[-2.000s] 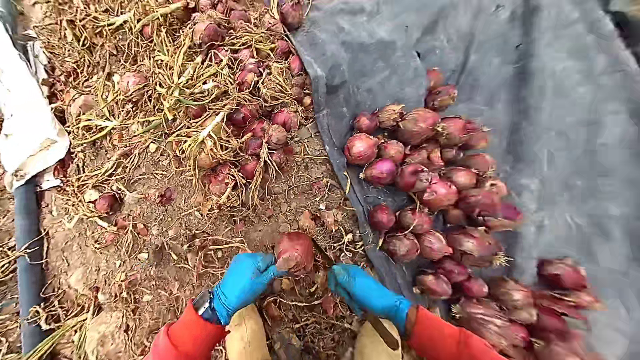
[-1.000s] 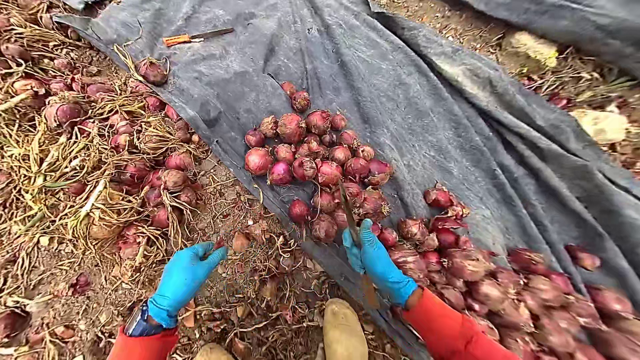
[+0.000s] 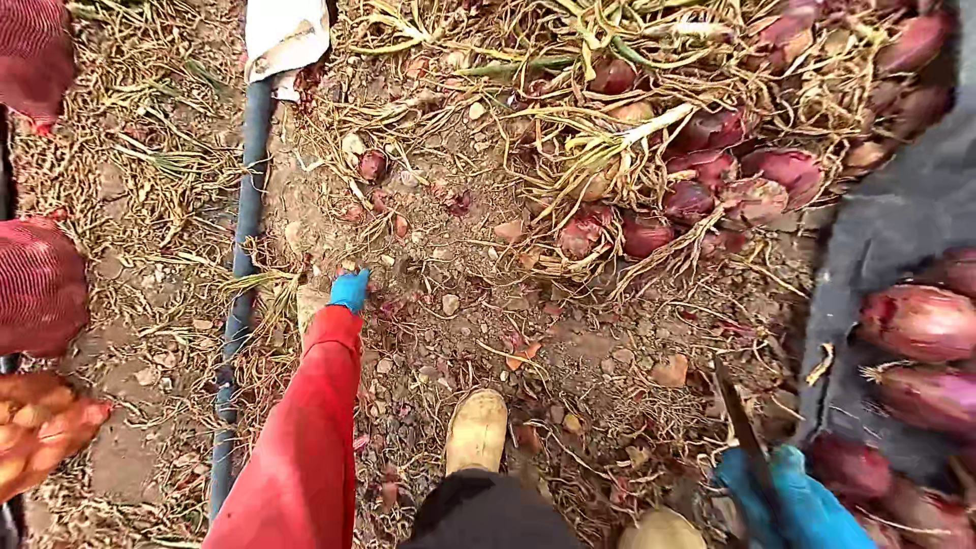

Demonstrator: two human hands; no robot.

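My left hand [image 3: 350, 289], in a blue glove with a red sleeve behind it, reaches down to the soil near the hose; its fingers are curled, and whether anything is in them cannot be told. At the lower right my right hand [image 3: 789, 496], also gloved in blue, holds a knife [image 3: 738, 412] with its blade pointing up and left. Red onions [image 3: 921, 322] lie on the dark ground sheet [image 3: 846, 282] close to my right hand. More red onions [image 3: 781, 171] with dry tops lie in a heap on the soil at the upper right.
A blue hose [image 3: 252, 191] runs along the ground on the left, with white cloth [image 3: 286, 34] at its upper end. Beyond it are red mesh sacks [image 3: 38, 286] and an orange mesh sack [image 3: 46, 431]. A single onion [image 3: 372, 165] lies on the soil. My boot [image 3: 476, 431] stands at lower middle.
The view has swung left, away from the ground sheet. My left arm now extends toward the hose. The onion at my hands two seconds ago is no longer seen there; the knife stays in my right hand.
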